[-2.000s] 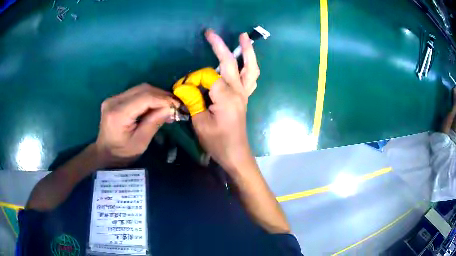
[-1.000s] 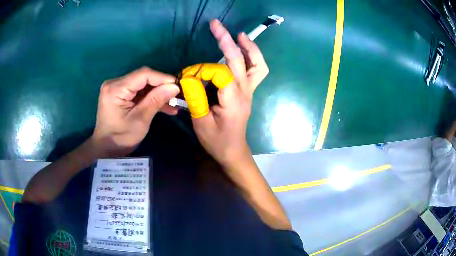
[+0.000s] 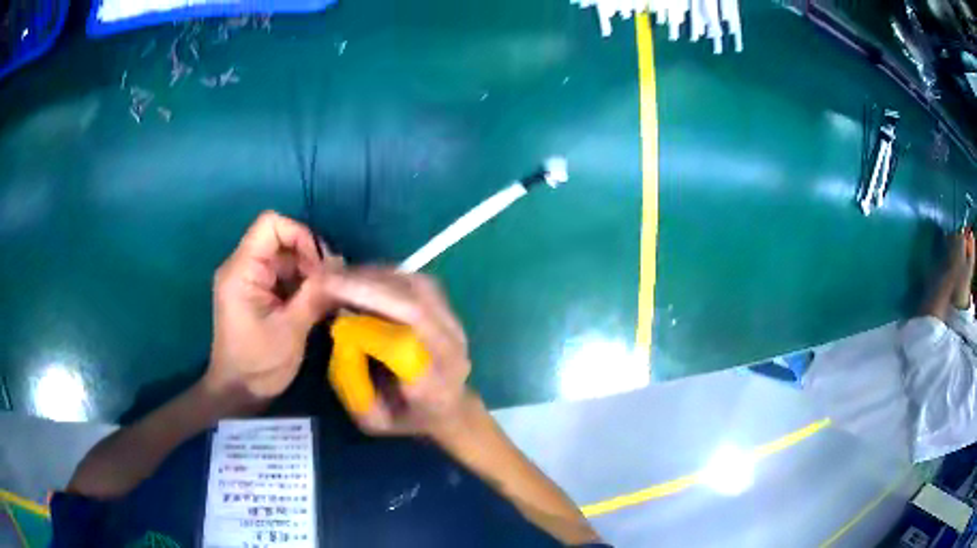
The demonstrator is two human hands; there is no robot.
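Note:
A white sleeve [image 3: 466, 225] runs up and right from my right hand, with a short black section and a white connector [image 3: 554, 171] at its far end. Thin black wires [image 3: 309, 161] run up from between my hands over the green bench. My left hand [image 3: 260, 310] pinches small dark wire at its fingertips. My right hand [image 3: 402, 348], blurred, wears yellow finger cots and is bent beside the left fingertips. The near end of the harness is hidden by my fingers, and what my right fingers hold cannot be told.
White tubes [image 3: 686, 15] lie fanned at the back by the yellow line [image 3: 647, 214]. A blue tray [image 3: 214, 9] and small loose pieces [image 3: 177, 75] are back left. Another harness [image 3: 881, 166] and a person's arm [image 3: 953, 278] are at right.
My right hand has turned, its cotted fingers now lower and its other fingers folded over toward my left fingertips. The view has shifted, showing more of the bench back.

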